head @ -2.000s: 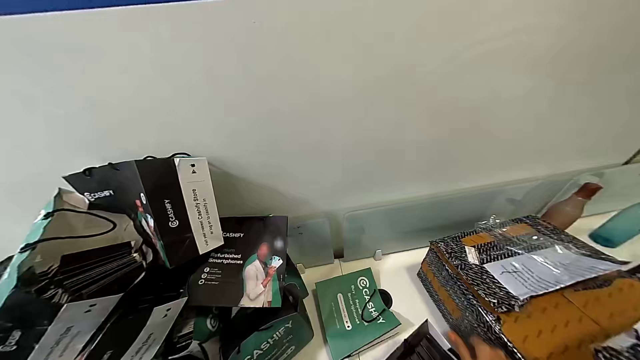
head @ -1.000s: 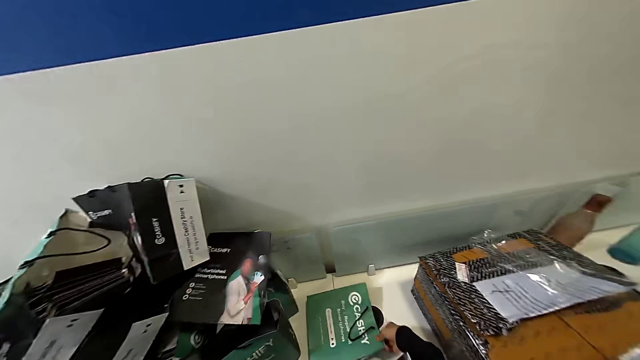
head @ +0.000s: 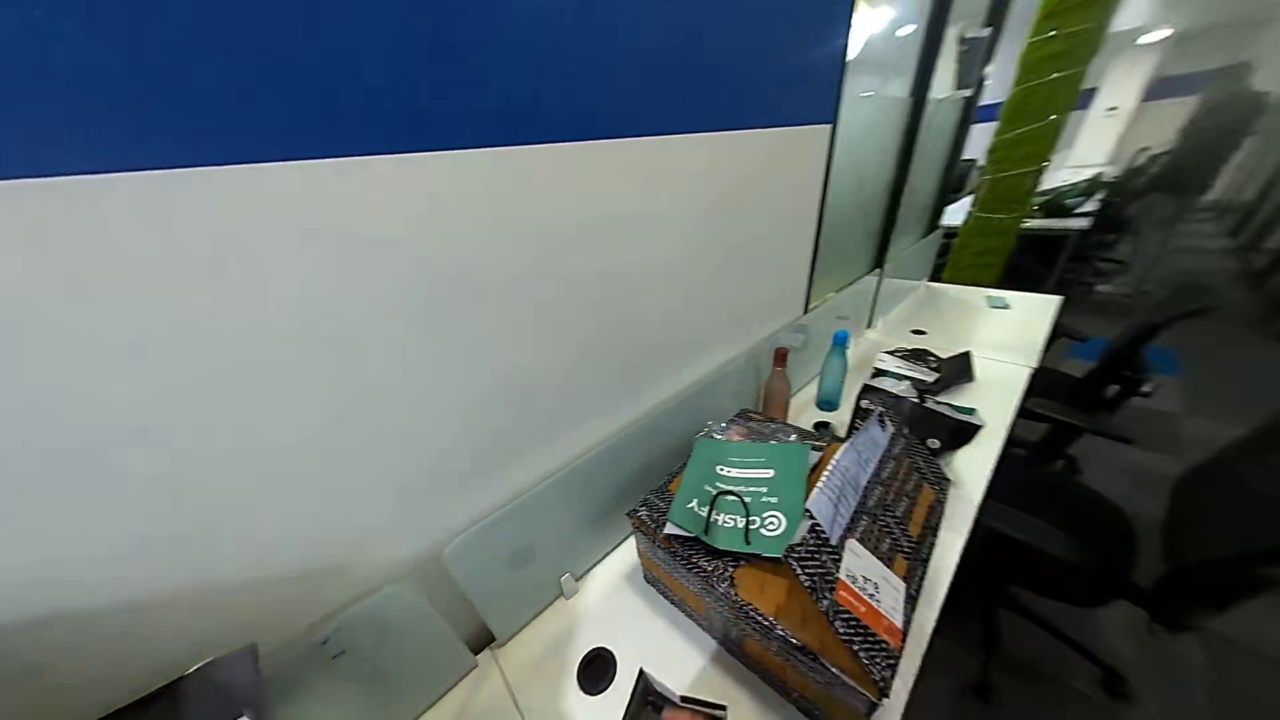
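Neither of my hands shows in the head view. A green paper bag [head: 748, 492] with a black cord handle lies flat on a large taped cardboard box [head: 700, 600], its printing upside down. Paper sheets [head: 850, 475] and a white and orange label [head: 872, 592] are on the box's wrapping. At the bottom edge, part of a dark printed bag [head: 665, 700] rests on the white desk [head: 622, 612], and a dark item [head: 205, 690] is cut off at the lower left.
A reddish bottle [head: 776, 385] and a blue bottle [head: 832, 372] stand behind the box. Black packages [head: 925, 395] lie farther along the desk. A low frosted glass divider [head: 600, 480] runs along the wall; black office chairs [head: 1050, 500] stand at the right.
The green bag, earlier on the desk with a hand at its cord handle, now lies on the box. That hand is out of view. The view has swung right.
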